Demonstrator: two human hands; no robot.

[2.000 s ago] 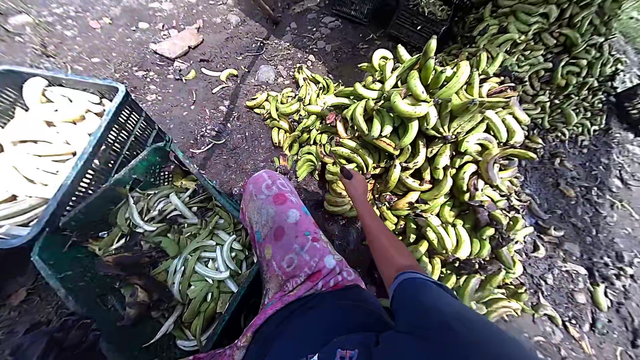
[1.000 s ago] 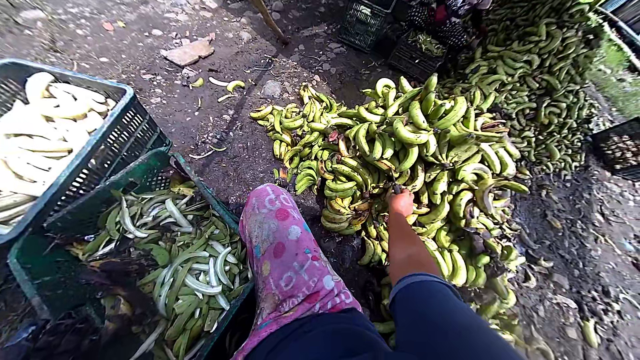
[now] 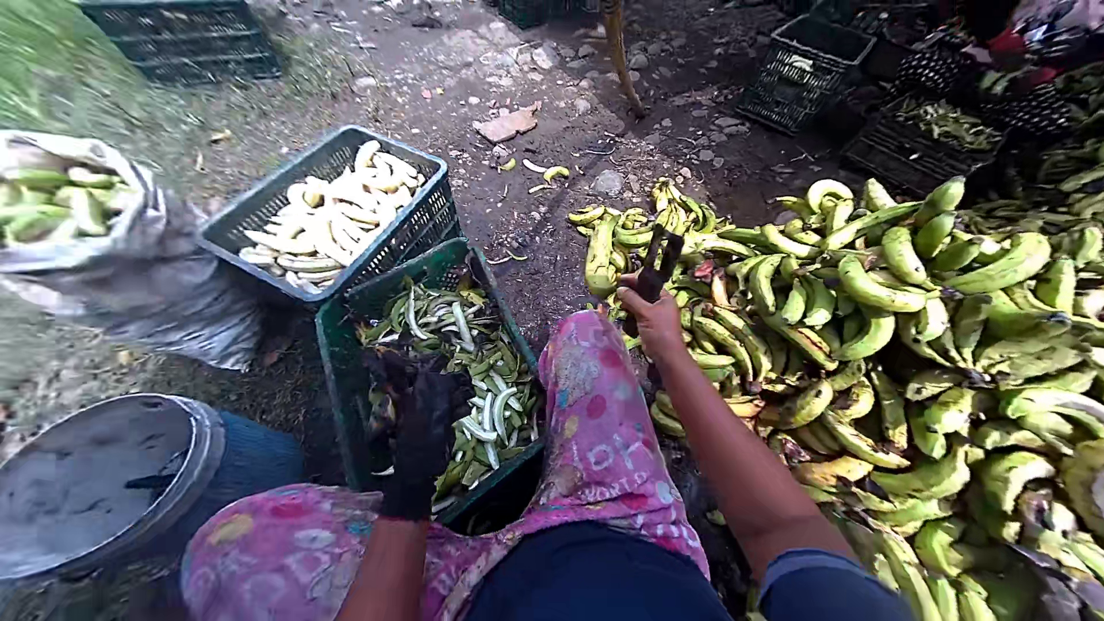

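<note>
My right hand (image 3: pixel 651 317) is closed on a dark two-pronged tool (image 3: pixel 662 259), whose exact kind I cannot tell, at the left edge of a large heap of green plantains (image 3: pixel 871 293). A yellow-green plantain (image 3: pixel 601 259) stands out just beyond my thumb; whether the hand grips it is unclear. In a dark glove, my left hand (image 3: pixel 423 435) hangs over a green plastic crate (image 3: pixel 332 379) of plantain peels (image 3: pixel 496 405). Its fingers blend with something dark, so its hold cannot be made out. Peeled plantains (image 3: pixel 345 216) fill part of a grey-blue crate (image 3: pixel 233 207) behind.
A white sack (image 3: pixel 190 285) with green plantains stands at the left, above a blue drum (image 3: pixel 250 440). More crates (image 3: pixel 798 78) lie at the back, near a partly visible person (image 3: pixel 1035 95) at top right. A wooden stick (image 3: pixel 619 60) rises from the ground.
My right hand was over the middle of the plantain heap and is now at its left edge, near my knee. My gloved left hand has come into view. The view has swung left.
</note>
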